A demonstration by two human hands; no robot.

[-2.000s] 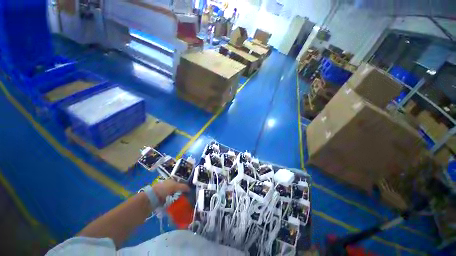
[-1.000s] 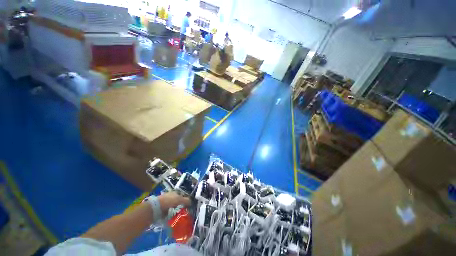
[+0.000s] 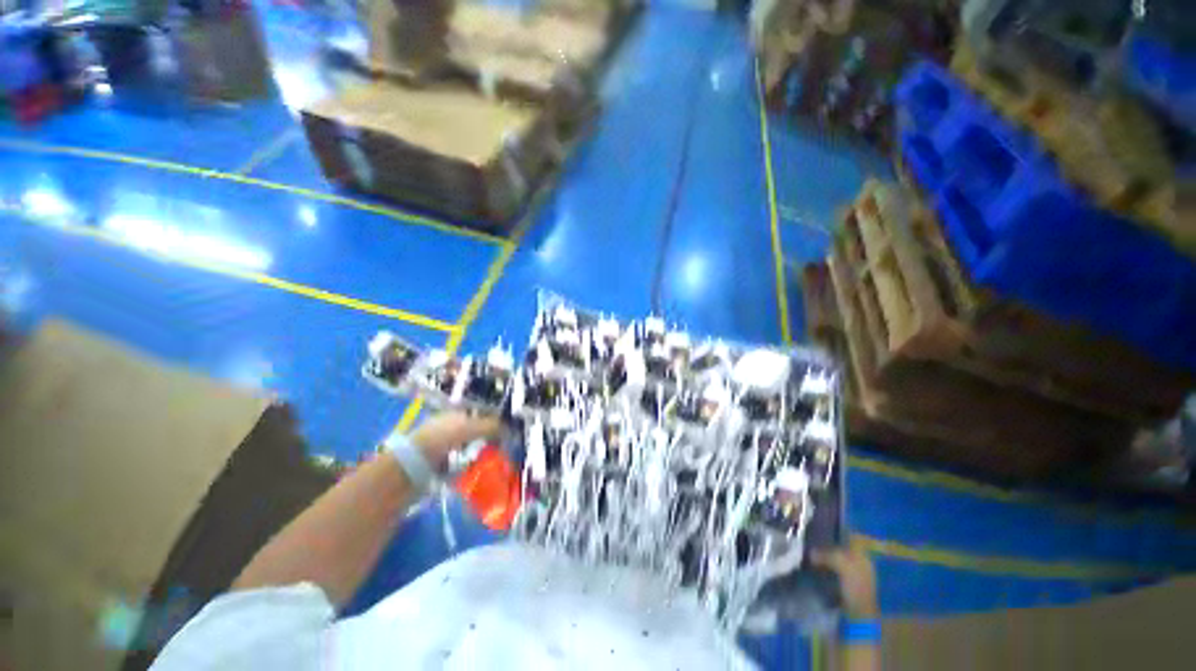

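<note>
A tray point(image 3: 821, 524) full of white power adapter units point(image 3: 630, 380) with dark insides is in front of my body. White output cables point(image 3: 643, 498) lie bundled over its near half. My left hand point(image 3: 462, 435) is at the tray's left edge, with several more units point(image 3: 439, 376) in a row just beyond it; its fingers are partly hidden. An orange-red tag point(image 3: 491, 488) hangs beside it. My right hand point(image 3: 850, 577) is at the tray's near right corner, blurred, closed on the rim.
Large cardboard boxes stand at the left point(image 3: 118, 446) and far left of the lane point(image 3: 433, 144). Wooden pallets point(image 3: 905, 288) and a blue pallet point(image 3: 1010, 197) are stacked at the right. Yellow lines mark the blue floor point(image 3: 617, 249). Another carton edge shows at lower right.
The view has moved forward along the lane and tilted down. The large left box is nearer, and the right-hand cartons have mostly passed out of view. My right hand now shows.
</note>
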